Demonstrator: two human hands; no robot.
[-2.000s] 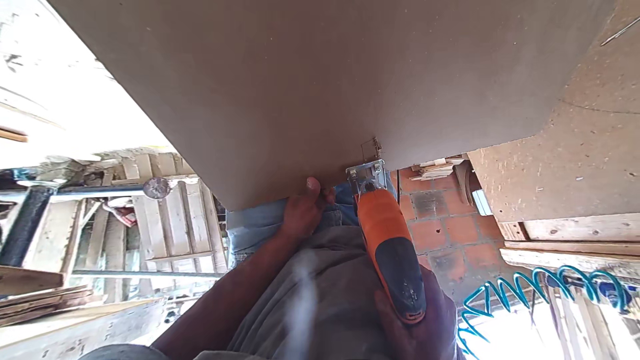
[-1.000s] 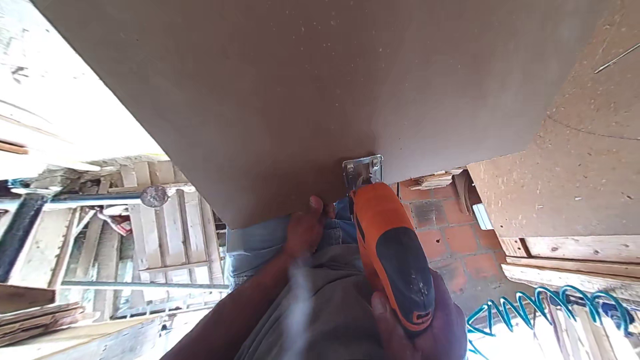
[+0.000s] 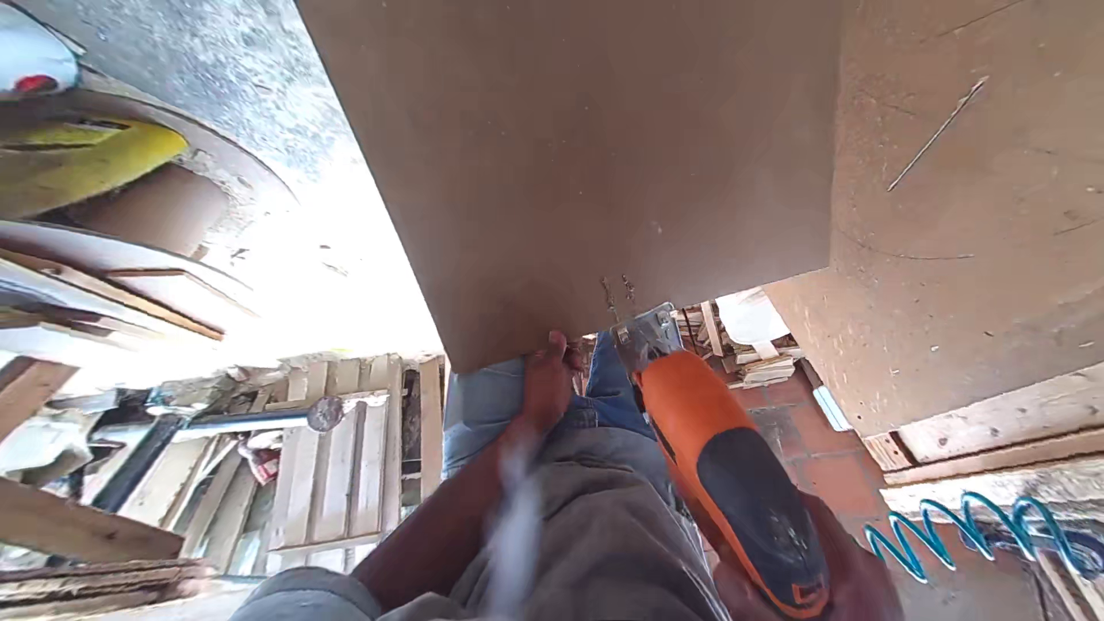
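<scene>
An orange and black power jigsaw (image 3: 733, 474) is held in my right hand (image 3: 828, 569), which wraps its rear body at the lower right. The jigsaw's metal base plate (image 3: 645, 338) lies at the near edge of a large brown board (image 3: 586, 164). Lines of sawdust mark the board just ahead of the plate. My left hand (image 3: 548, 379) grips the board's near edge to the left of the jigsaw, thumb on top and the other fingers largely hidden. The blade cannot be seen.
A worn wooden workbench top (image 3: 975, 216) extends right of the board. Coiled teal air hose (image 3: 983, 526) hangs at lower right. Wood offcuts (image 3: 763, 366) lie on the brick-tiled floor (image 3: 819, 466). Wooden slats (image 3: 336, 474) and a metal bar clamp (image 3: 250, 421) are at left.
The jigsaw in my right hand has drawn back from over the board to its near edge and tilts more to the left at its front. My left hand stays on the edge. The view has shifted.
</scene>
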